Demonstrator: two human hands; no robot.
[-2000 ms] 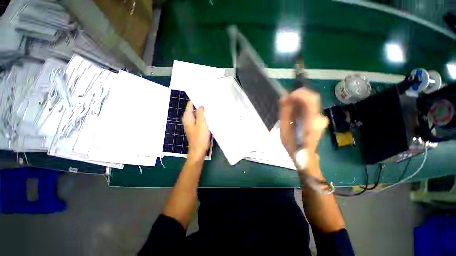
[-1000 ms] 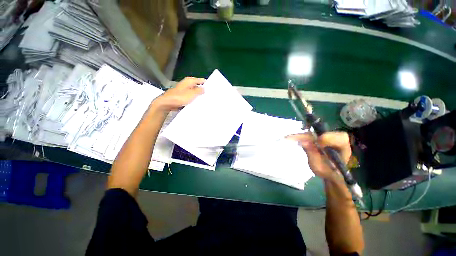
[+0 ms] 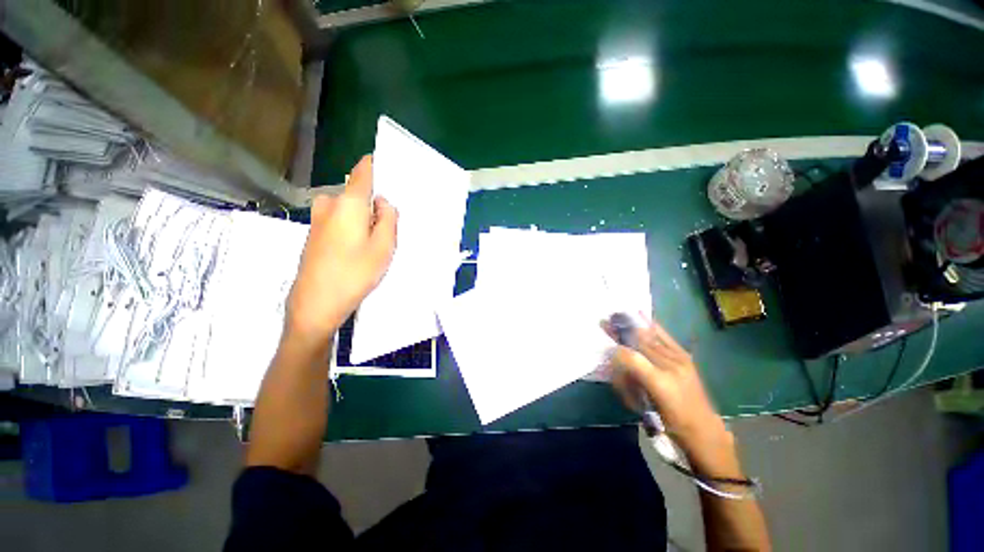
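Observation:
My left hand [image 3: 347, 250] grips a white-backed solar panel [image 3: 419, 232] by its left edge and holds it tilted up. Below it another panel [image 3: 394, 356] lies with its dark gridded side showing. My right hand [image 3: 660, 377] holds the soldering iron [image 3: 639, 343], blurred, its cable running back over the wrist. The hand is over the right edge of a white panel [image 3: 529, 334], which lies askew on other white panels [image 3: 507, 246]. The iron's tip cannot be made out.
Stacked panels with tangled cords [image 3: 162, 280] fill the left. At the right are the iron stand with yellow sponge [image 3: 740, 305], a clear round container [image 3: 752, 183], a black station [image 3: 820, 270], solder spools [image 3: 904, 151] and a fan [image 3: 958, 232]. The green conveyor [image 3: 518, 97] runs beyond a pale rail.
The left-hand panel has swung from lying nearly flat to tilted up, farther left. The right hand has lowered with the iron over the right-hand panels, where the top one now lies askew.

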